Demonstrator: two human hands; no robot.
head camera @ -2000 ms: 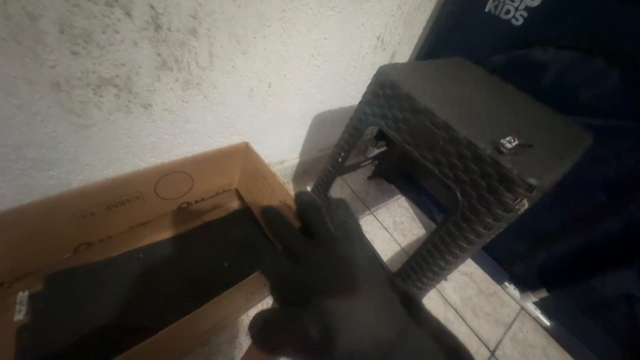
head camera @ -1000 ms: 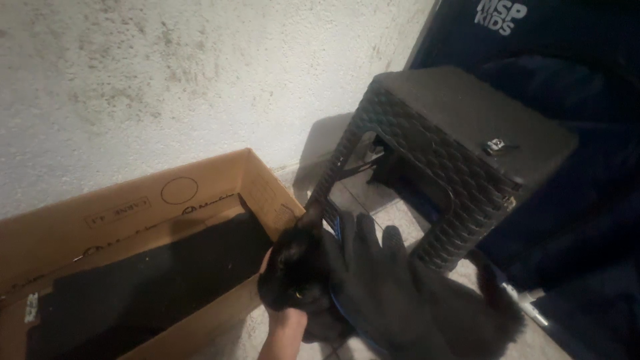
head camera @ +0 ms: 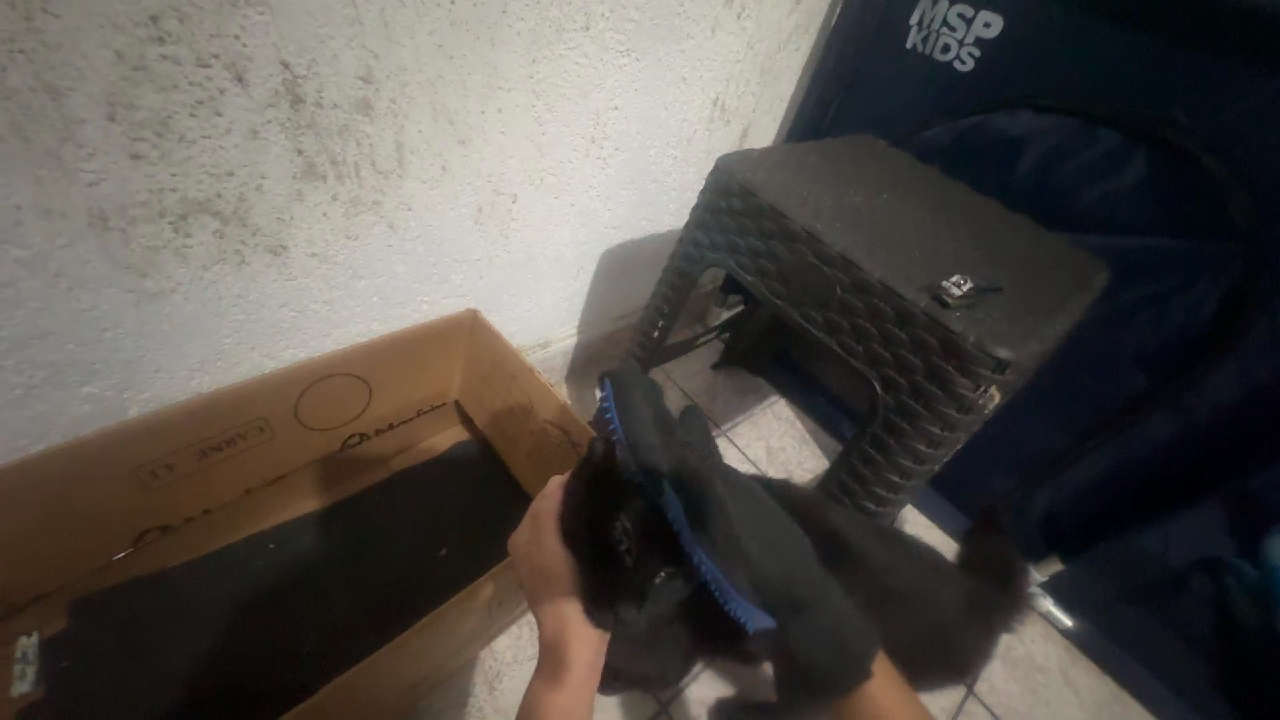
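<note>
A black cat point(head camera: 900, 580) is on the tiled floor, its head low at the centre and its body running right. My left hand point(head camera: 550, 560) is bare and cups the near-left side of the cat's head; its fingers are partly hidden behind the fur. My right hand point(head camera: 750, 530) wears a dark grooming glove with blue rubber bristles point(head camera: 700, 560) on its palm side. The glove lies against the cat's head and neck, bristles facing the fur, fingers extended. Whether the gloved fingers grip anything is not visible.
An open cardboard box point(head camera: 400, 390) with a dark lining stands at the left by the stained white wall point(head camera: 400, 180). A dark woven-pattern plastic stool point(head camera: 850, 220) bears a small metallic object point(head camera: 958, 290). Dark blue fabric gear point(head camera: 1080, 190) fills the right side.
The gloved right hand has turned, so that more of its blue bristles show against the cat's head. My bare left hand and the cat, visible one second ago, are not plainly seen two seconds ago.
</note>
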